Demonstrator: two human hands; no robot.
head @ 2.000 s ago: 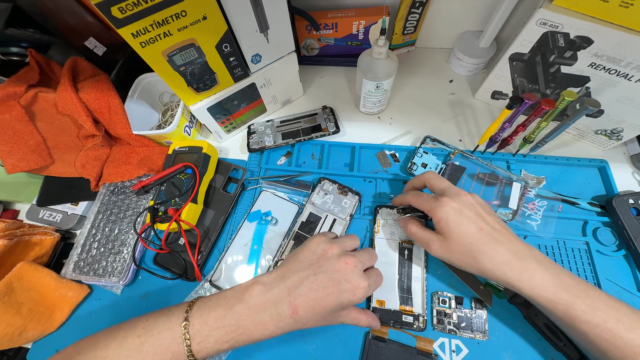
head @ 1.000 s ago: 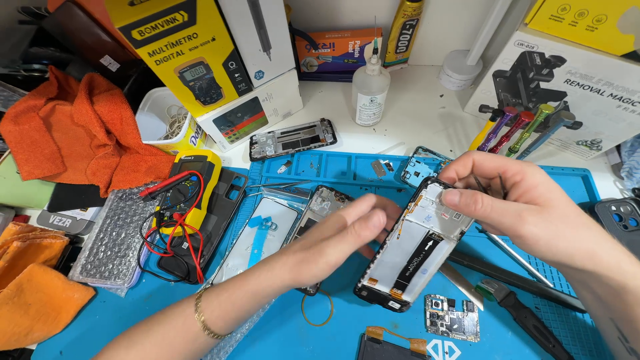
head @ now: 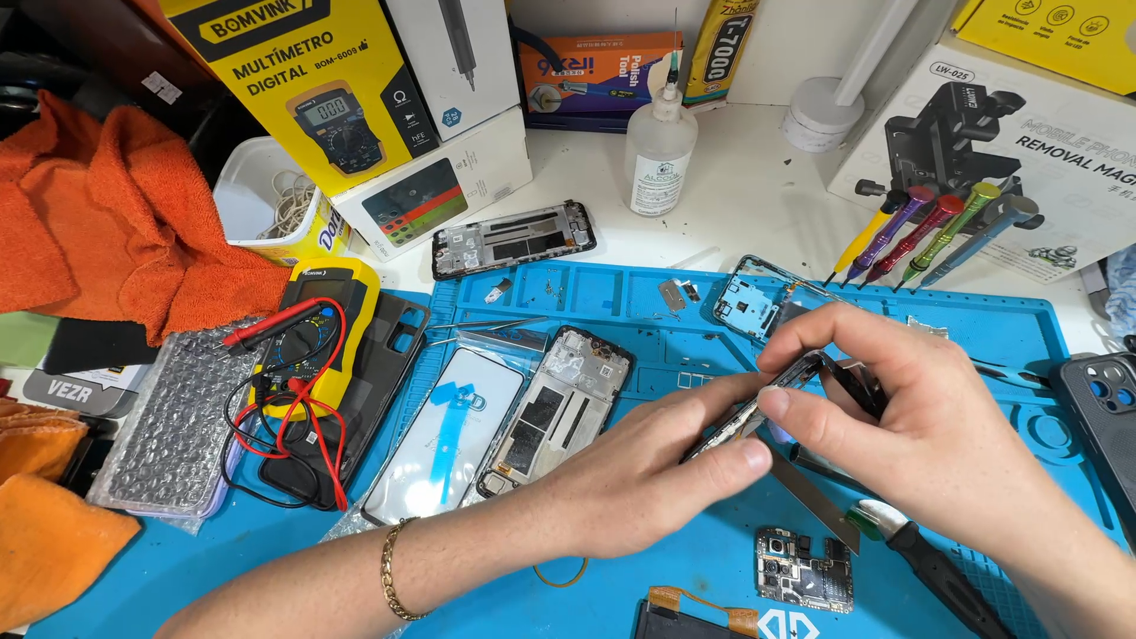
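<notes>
Tilted almost edge-on, a phone's screen and frame assembly (head: 754,408) is held over the blue repair mat (head: 657,333). My left hand (head: 657,470) grips its near lower end, thumb in front. My right hand (head: 874,404) pinches the upper end between thumb and fingers. Much of the assembly is hidden by the hands. Left of it lie a bare metal phone frame (head: 568,404) and a screen panel with blue tape (head: 448,435). Below my right hand are a phone circuit board (head: 803,568), a thin metal blade (head: 816,501) and a black-handled tool (head: 945,577).
A black battery (head: 683,617) lies at the near edge. The yellow multimeter (head: 315,328) with red and black leads is at left. Behind stand an alcohol bottle (head: 658,160), another phone frame (head: 515,240), several screwdrivers (head: 932,231) and boxes. A dark phone (head: 1100,417) sits at right.
Two seconds ago the assembly lay on the mat under both hands. It was then lifted, its inner side facing the camera, and is now turned edge-on, with my left hand closed on it.
</notes>
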